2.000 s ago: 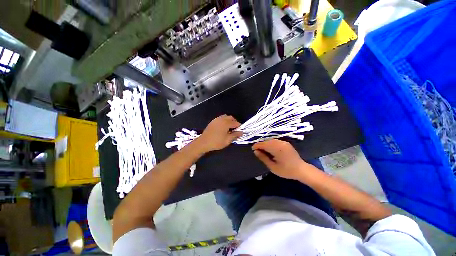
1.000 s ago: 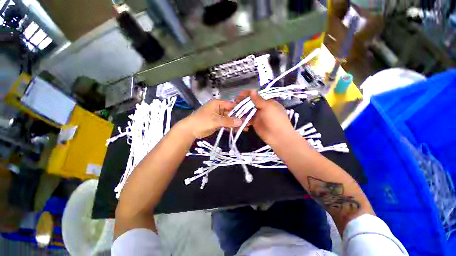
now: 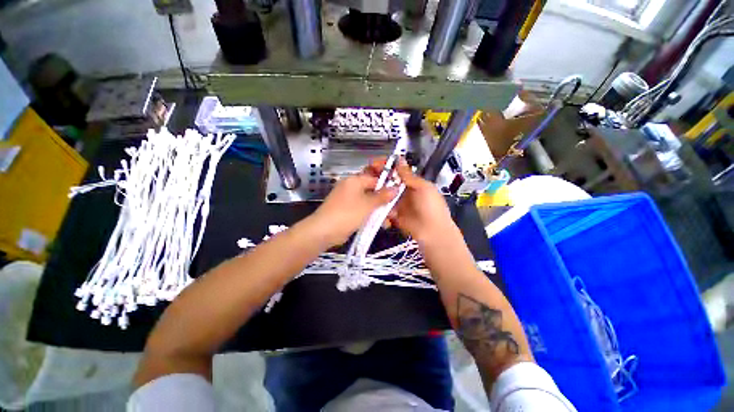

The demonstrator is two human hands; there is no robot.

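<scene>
My left hand [image 3: 354,205] and my right hand [image 3: 420,208] are close together in front of the press, both bare. They hold a small bunch of white cables [image 3: 369,235] between them, upright and slightly slanted, with its lower ends over the loose cables. The loose cable bundle [image 3: 406,265] lies crosswise on the black bench surface [image 3: 233,318], partly hidden by my forearms. A dense stacked cable pile [image 3: 161,217] lies at the left, its cables roughly parallel. My fingertips are partly hidden by the cables and each other.
The press platen [image 3: 362,92] spans above my hands. The mold [image 3: 364,125] and the base plate [image 3: 310,173] with holes lie behind them, between steel guide posts [image 3: 278,149]. A blue bin [image 3: 515,278] with some tangled cables [image 3: 599,330] stands at the right. A yellow cabinet [image 3: 40,173] is at the left.
My hands lifted a bunch of cables off the loose bundle. The bunch has turned from slanting right to nearly upright. The view has also swung, so the press is now level and centred.
</scene>
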